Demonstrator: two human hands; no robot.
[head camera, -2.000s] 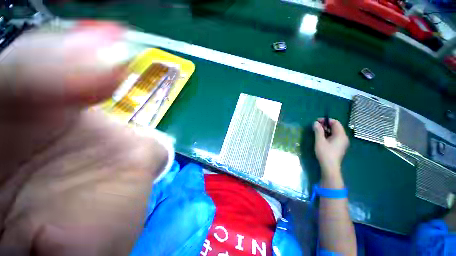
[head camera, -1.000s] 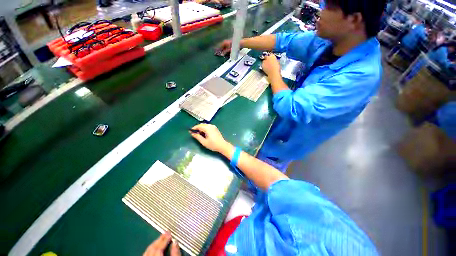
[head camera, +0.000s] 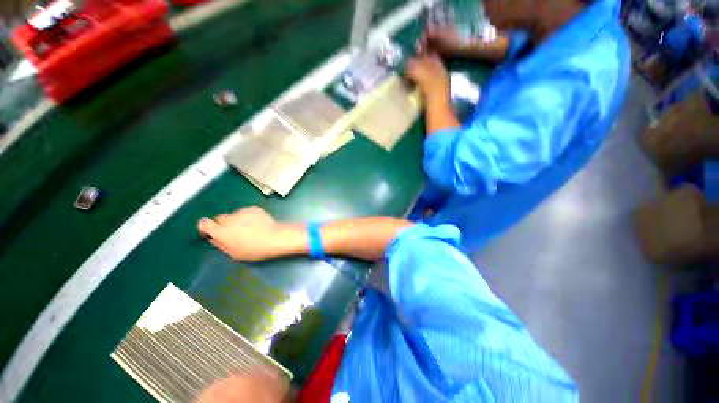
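The beige striped sheet (head camera: 197, 350) lies on the green bench at the lower left, with its blank pale corner up. My left hand (head camera: 248, 387) is blurred and cut off by the bottom edge, over the sheet's near end; its fingers cannot be made out. My right hand (head camera: 246, 234), with a blue wristband, is above the sheet over the bench. Its fingers are curled round dark tweezers (head camera: 206, 238), of which only a small dark bit shows. A shiny clear sticker sheet (head camera: 276, 311) lies right of the striped sheet, below my right forearm.
Overlapping striped sheets (head camera: 276, 153) lie beyond my right hand. A white rail (head camera: 146, 216) parts the bench from the belt, which carries small square units (head camera: 87, 197). Red trays (head camera: 98, 47) are across the belt. A person in a blue smock (head camera: 528, 110) works at the right.
The view has swung right, then tilted. The yellow tray has left the picture. My left hand, large and close to the camera at first, is now low over the striped sheet.
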